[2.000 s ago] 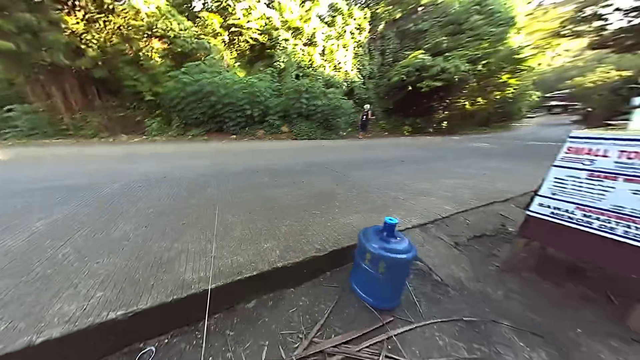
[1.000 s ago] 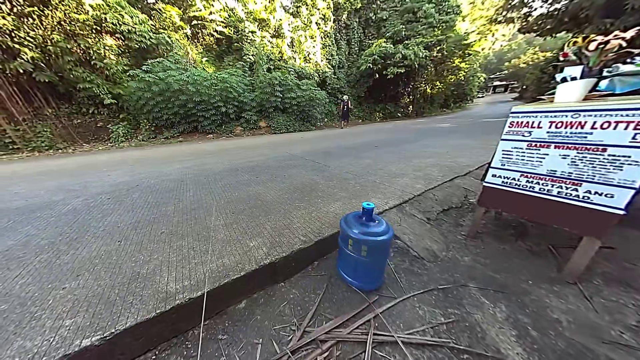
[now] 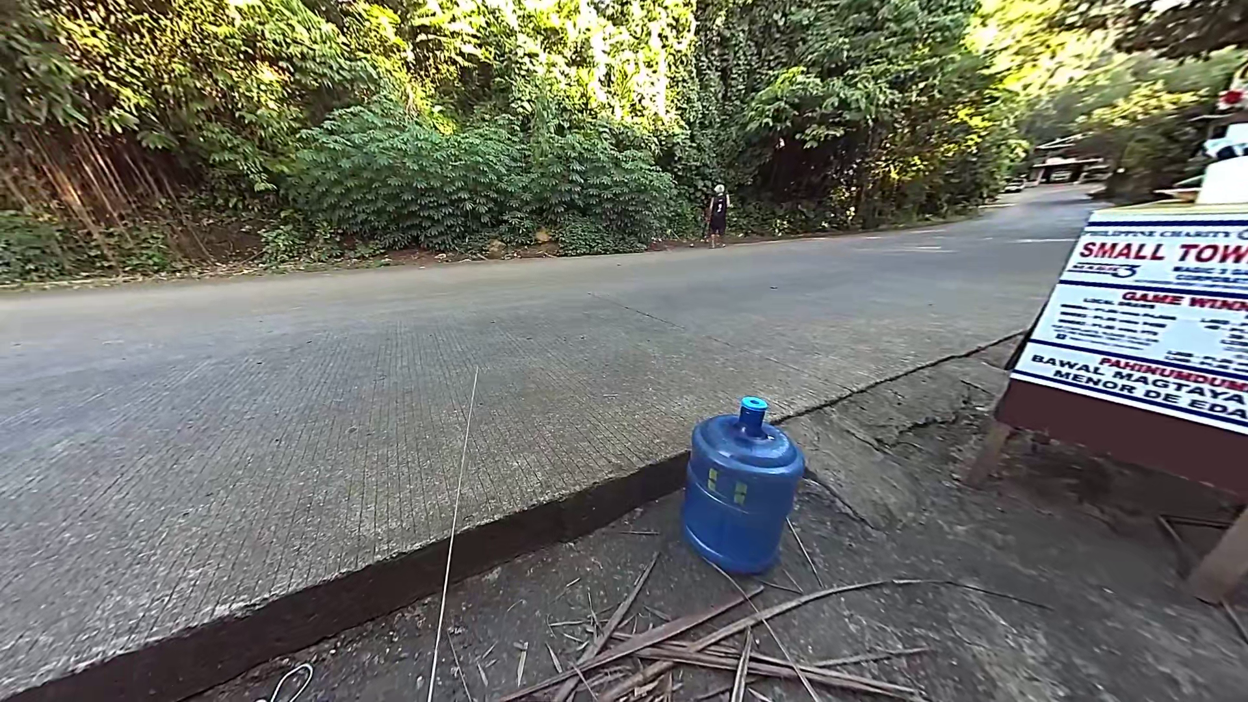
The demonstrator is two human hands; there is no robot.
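Neither my left hand nor my right hand shows in the head view. A blue plastic water jug [image 3: 743, 497] with a light blue cap stands upright on the dirt beside the road's raised edge. Dry palm frond pieces [image 3: 682, 655] lie on the ground in front of it. A thin, pale stick or string [image 3: 451, 536] rises from the bottom edge, left of the jug, across the view of the road edge. A small loop of white cord [image 3: 292, 680] shows at the bottom left.
The concrete road [image 3: 390, 390] runs across, its edge [image 3: 546, 522] forming a low step. At right a wooden stand [image 3: 1121, 429] bears a printed signboard [image 3: 1150, 312]. A person [image 3: 718, 214] is at the far roadside by dense bushes [image 3: 468, 185]. A building [image 3: 1063, 161] stands far right.
The view swung right, then partly back left, so the signboard is cut off by the right edge again. The jug stays standing beside the road edge.
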